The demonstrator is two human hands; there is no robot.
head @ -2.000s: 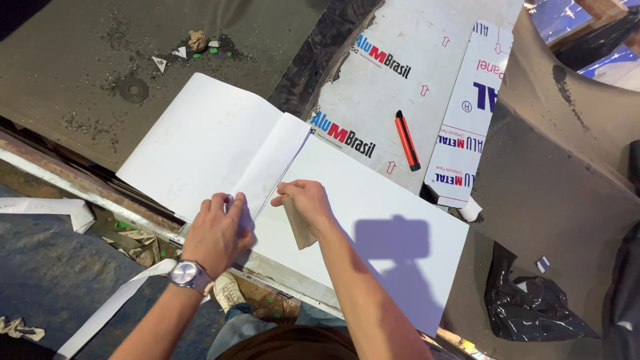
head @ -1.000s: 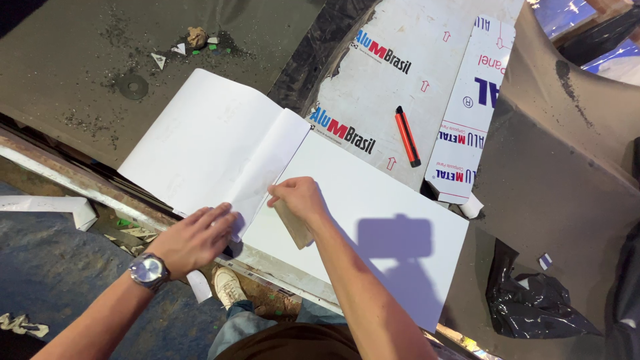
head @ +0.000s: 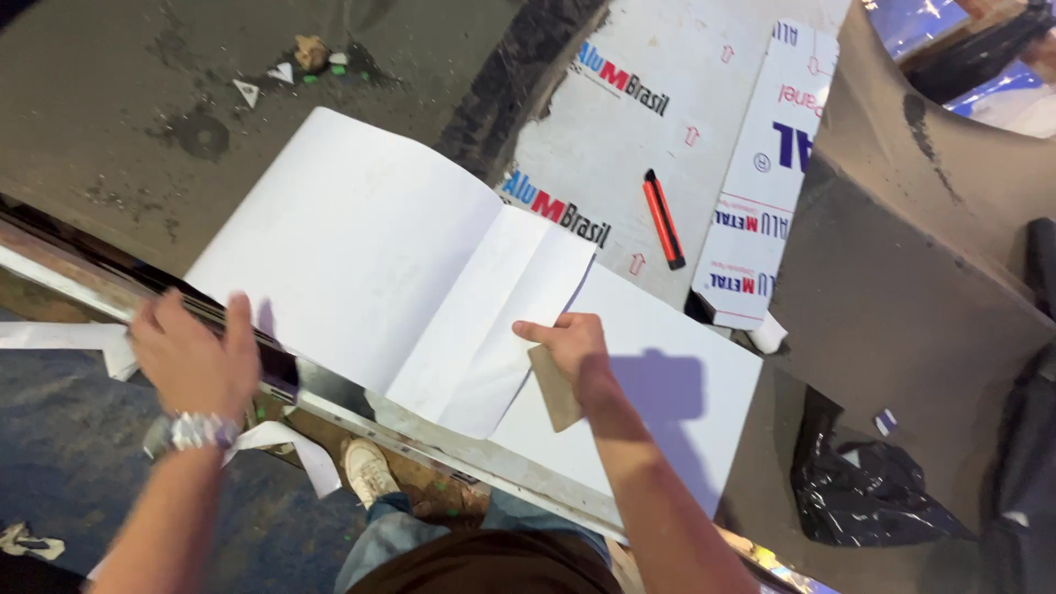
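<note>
A large white sheet [head: 355, 223] lies partly over a flat white panel [head: 660, 330], its right part creased and lifted in a low fold. My right hand [head: 573, 342] is at the sheet's right edge, over the panel, and holds a flat brownish-grey rectangular piece [head: 554, 392] under the palm. Whether its fingertips also pinch the sheet is unclear. My left hand [head: 198, 351], slightly blurred, with a watch on the wrist, hovers by the sheet's lower left corner at the table edge; its fingers are apart and nothing shows in them.
An orange utility knife [head: 663, 219] lies on a printed composite board [head: 619, 148], beside a narrow printed strip [head: 767, 181]. Black plastic [head: 866, 478] lies at the lower right. Small scraps [head: 312, 54] are at the upper left. White strips [head: 289, 454] hang below the table's metal edge [head: 396, 425].
My left hand has moved left, off the sheet's folded part towards its lower left corner. The sheet's right part now covers more of the panel, with a new raised fold.
</note>
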